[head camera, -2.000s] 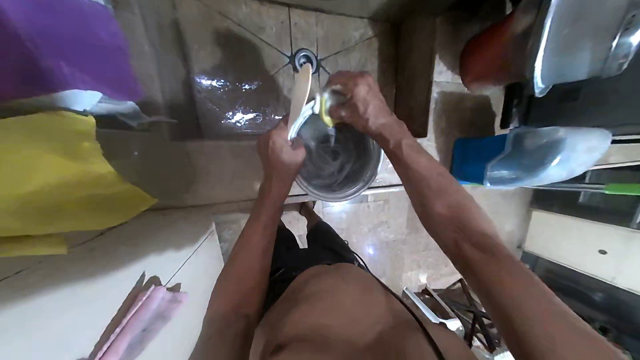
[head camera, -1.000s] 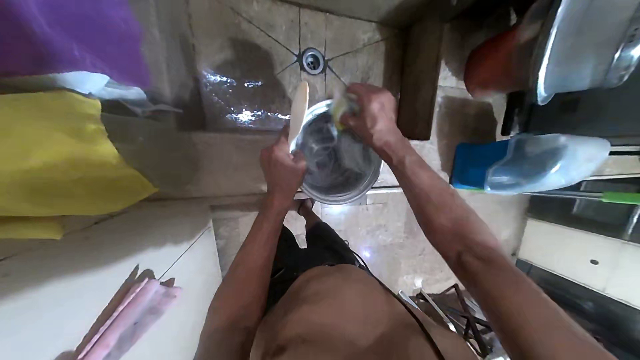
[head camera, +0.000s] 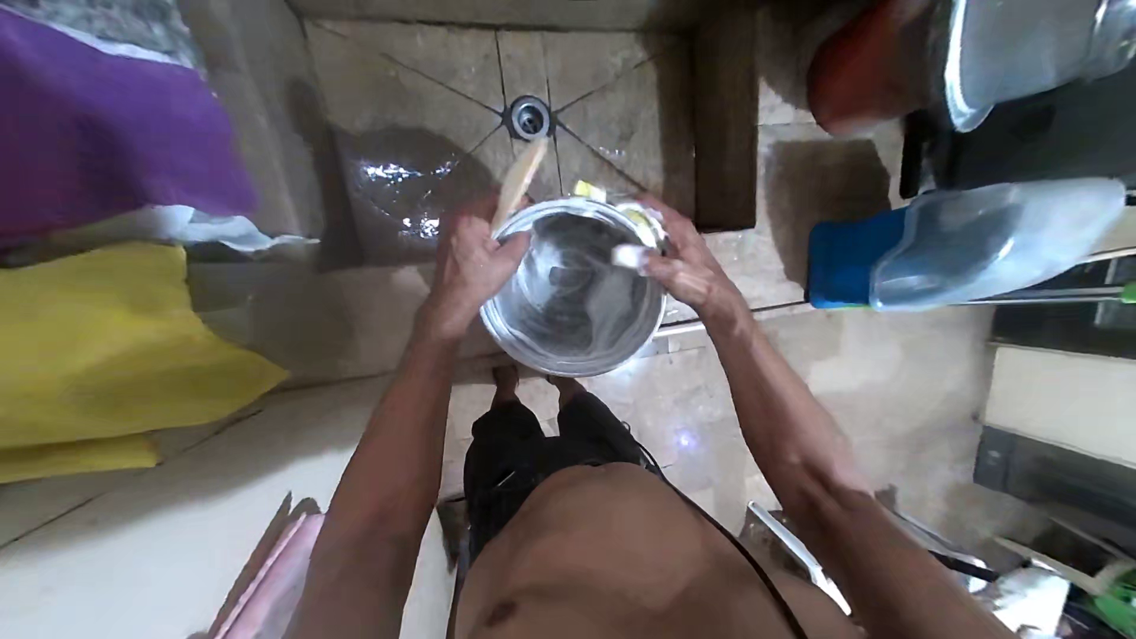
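A round metal pot (head camera: 575, 306) with wet, soapy streaks inside is held up at the near edge of the tiled sink. My left hand (head camera: 477, 257) grips the pot's left rim, thumb on the rim, together with a pale, flat-edged piece (head camera: 522, 177), perhaps a wooden utensil, which points toward the drain. On the right rim is my right hand (head camera: 685, 262), its fingers around a yellow and white sponge or scrubber (head camera: 641, 222) that is partly hidden. Some white foam shows near the right thumb.
The sink floor (head camera: 426, 89) has a metal drain (head camera: 530, 117). Purple cloth (head camera: 115, 133) and yellow cloth (head camera: 115, 346) lie at left. To the right stand a red container (head camera: 865, 71), a metal vessel (head camera: 1021, 53) and a blue container (head camera: 852, 257) beside a clear plastic one (head camera: 994, 240).
The right hand, earlier over the pot's inside with the sponge, is now at the right rim. More of the pot's inside shows. The left hand stays at the left rim.
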